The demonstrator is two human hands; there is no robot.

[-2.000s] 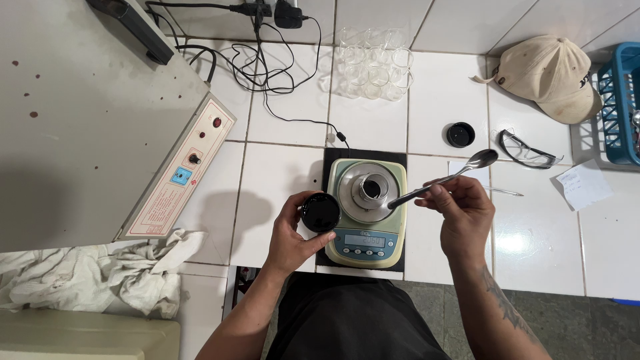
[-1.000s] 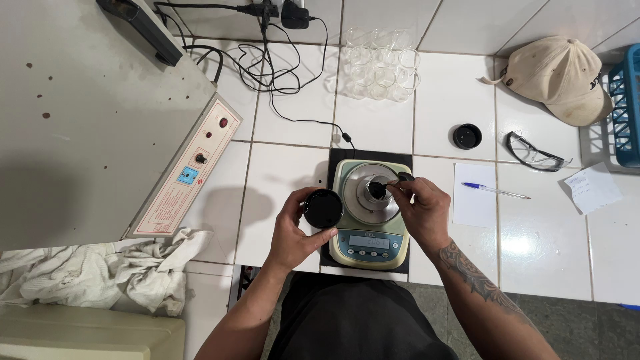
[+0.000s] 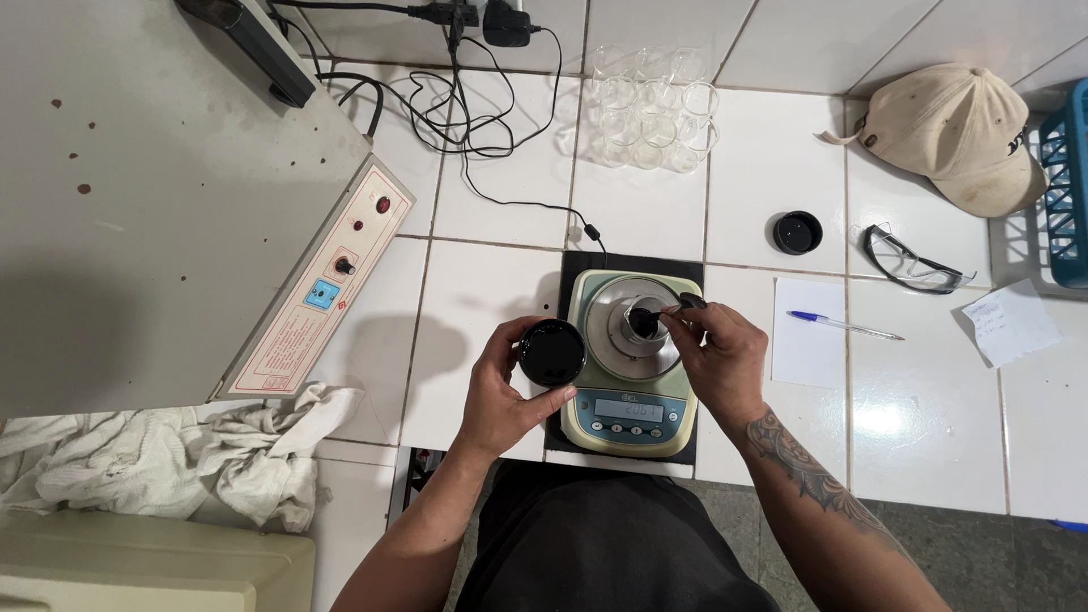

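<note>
My left hand (image 3: 508,389) holds an open round jar (image 3: 552,352) of black, glossy content, left of the digital scale (image 3: 630,432). A small glass beaker (image 3: 631,333) stands on the round metal pan (image 3: 627,365) of the scale, with black material inside. The fingers of my right hand (image 3: 718,355) grip a metal spoon (image 3: 671,312) over the beaker; its tip reaches the beaker's mouth, and my fingers hide part of it. The scale rests on a black mat (image 3: 694,425), and its display is lit.
Behind stand several clear glass beakers (image 3: 654,127) and tangled cables (image 3: 510,153). At right lie a black lid (image 3: 797,232), safety glasses (image 3: 914,263), a pen (image 3: 846,325) on paper (image 3: 807,365), a note (image 3: 1007,323), a cap (image 3: 960,140) and a blue basket (image 3: 1067,187). A grey appliance (image 3: 170,212) and white cloths (image 3: 255,459) are at left.
My right hand has moved left from beside the scale to the beaker, bringing the spoon over it. My left hand still holds the jar beside the scale.
</note>
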